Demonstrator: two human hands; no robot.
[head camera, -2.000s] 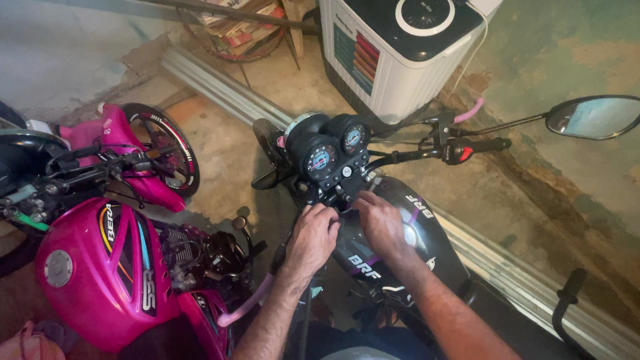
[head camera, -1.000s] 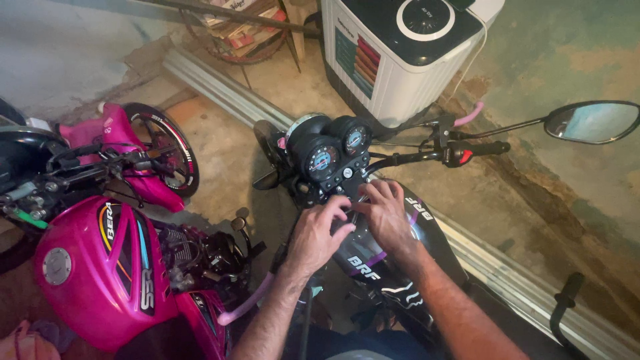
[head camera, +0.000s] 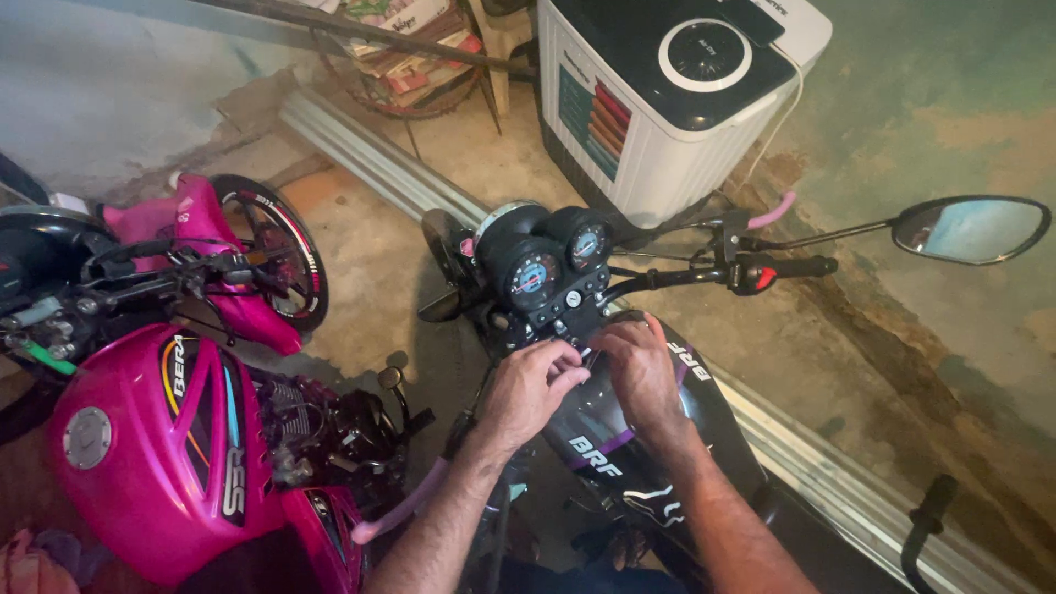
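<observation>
Both hands meet over the front of a black motorcycle fuel tank (head camera: 590, 412), just behind the twin round gauges (head camera: 532, 276) and the ignition lock (head camera: 573, 298). My left hand (head camera: 528, 388) has thumb and index finger pinched close together beside a small, thin, shiny piece (head camera: 587, 353) between the hands. My right hand (head camera: 639, 367) curls over that piece from the other side, fingertips hidden. What the piece is, and which hand holds it, cannot be told. The black handlebar (head camera: 660, 279) with its red switch runs out to the right.
A pink motorcycle (head camera: 124, 445) stands at the left. Ahead is a white and black washing machine (head camera: 643, 99) with a phone and cable on top. Metal channels (head camera: 388, 157) lie on the floor. A mirror (head camera: 972, 229) juts out right; a rack of papers (head camera: 412, 49) is at the top.
Two seconds ago both hands were close together at the tank's front edge; a second ago the left fingers were more spread. Now its thumb and index finger are closer together.
</observation>
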